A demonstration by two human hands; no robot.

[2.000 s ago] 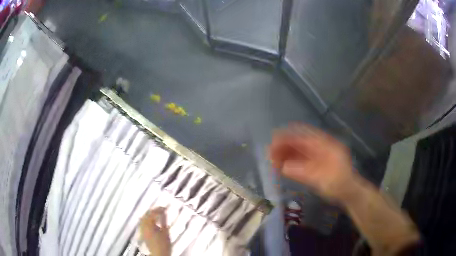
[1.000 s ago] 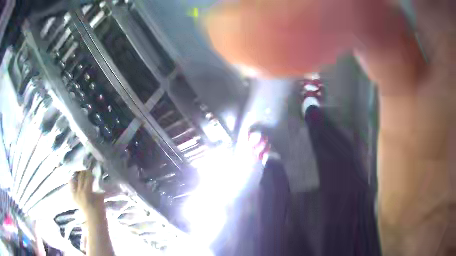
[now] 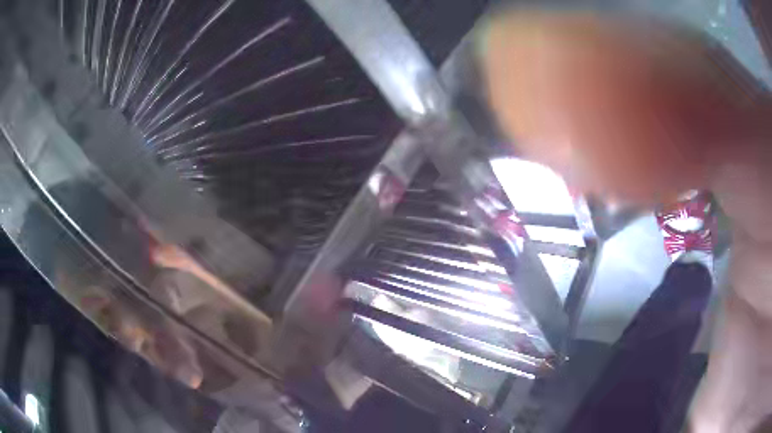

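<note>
My right hand [image 3: 584, 110] is very large and blurred at the upper right, close to the camera; its finger pose and anything in it cannot be made out. Skin-coloured patches [image 3: 152, 338] lie along a shiny metal rail [image 3: 80, 237] at the lower left; they may be my left hand or a reflection. Rows of thin metal tubes [image 3: 449, 292] run under the frame in the middle. More thin bright lines [image 3: 254, 106] fan out at the upper left.
Metal frame bars [image 3: 385, 59] meet above the middle. Another bar [image 3: 347, 228] slants down to the left. A red and white shoe [image 3: 686, 228] and a dark trouser leg [image 3: 635, 355] show at the right. Bright glare lies by the frame.
The view has swung closer and lower to the metal frame. The pale ridged cloth is no longer clearly visible. My left hand, clear on the cloth earlier, is now indistinct. My right hand stays large and blurred.
</note>
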